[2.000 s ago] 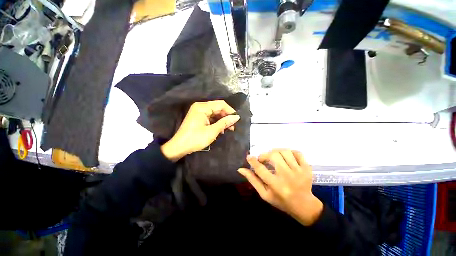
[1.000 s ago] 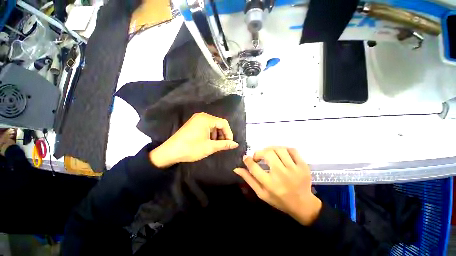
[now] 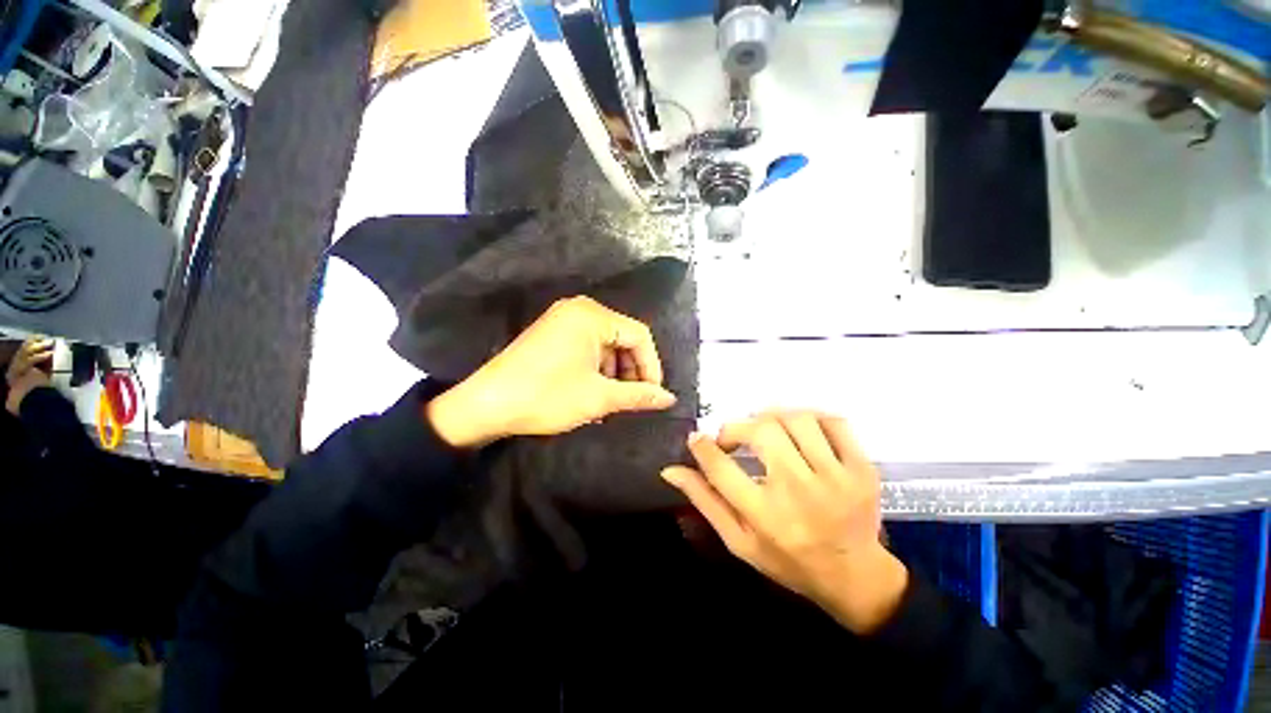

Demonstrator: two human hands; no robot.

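A dark charcoal garment piece (image 3: 599, 467) lies on the white machine table and runs up under the needle area (image 3: 679, 198). Part of it hangs over the front edge. My left hand (image 3: 565, 376) rests on the cloth with thumb and index finger pinched on it, below the presser foot. My right hand (image 3: 795, 508) holds the cloth's right edge between thumb and fingertips near the table's front. The layers between my fingers are hard to make out.
A phone (image 3: 987, 202) lies on the machine bed. A dark cloth strip (image 3: 955, 53) and a wooden-handled tool (image 3: 1171, 56) are at the machine arm. A long dark panel (image 3: 268, 237) lies left, beside a grey vented box (image 3: 84, 258). Another person's hand (image 3: 28, 369) shows far left. A blue crate (image 3: 1206, 599) stands lower right.
Since the first frame, my left hand has moved down the cloth, closer to my right hand. My right hand stays at the edge. Another person's hand has come into view at far left.
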